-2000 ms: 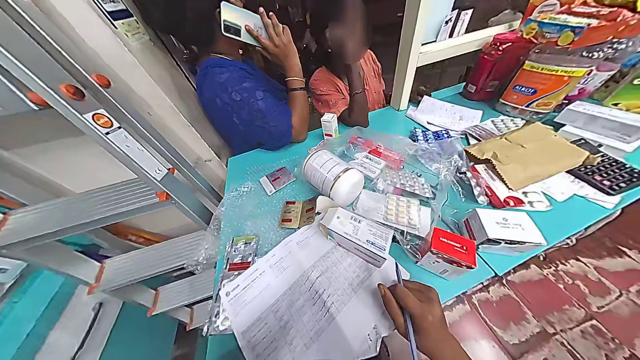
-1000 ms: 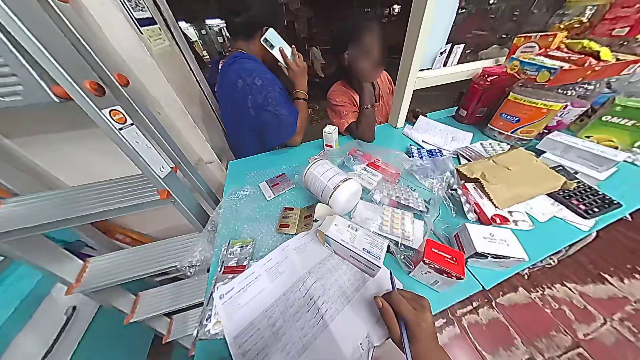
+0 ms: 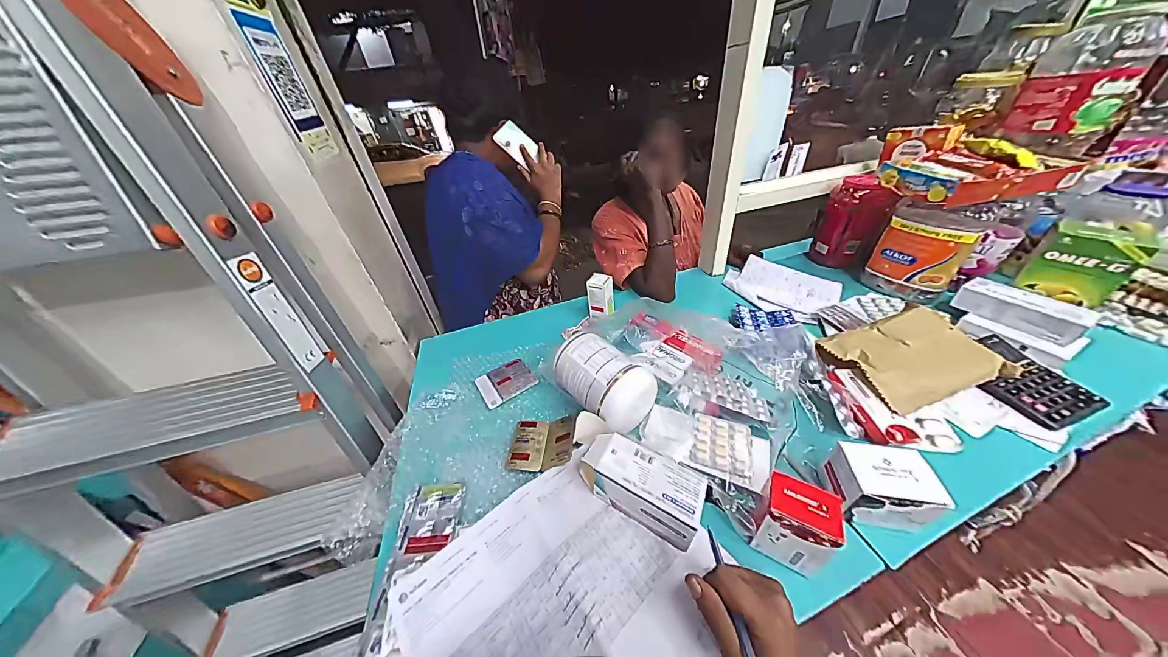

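My right hand [image 3: 744, 607] is closed around a dark pen [image 3: 714, 547] and rests at the right edge of a paper sheet [image 3: 547, 566] covered in handwriting. My left hand is out of view. A white medicine carton [image 3: 646, 488] lies across the top of the sheet. Behind it a white plastic jar [image 3: 602, 379] lies on its side, beside a blister pack of pale tablets [image 3: 723, 447]. To the right of the carton stands a red and white box [image 3: 801, 520], with a white box [image 3: 890, 484] close by.
A metal stepladder [image 3: 164, 411] stands at the left. Two people are across the turquoise counter [image 3: 474, 351], one holding a phone [image 3: 516, 143] to the ear. At the right lie a brown paper bag [image 3: 912, 356] and a calculator [image 3: 1045, 388], with plastic jars [image 3: 922, 251] behind.
The view has shifted, showing more of the far side. My right hand still holds the pen at the sheet's right edge.
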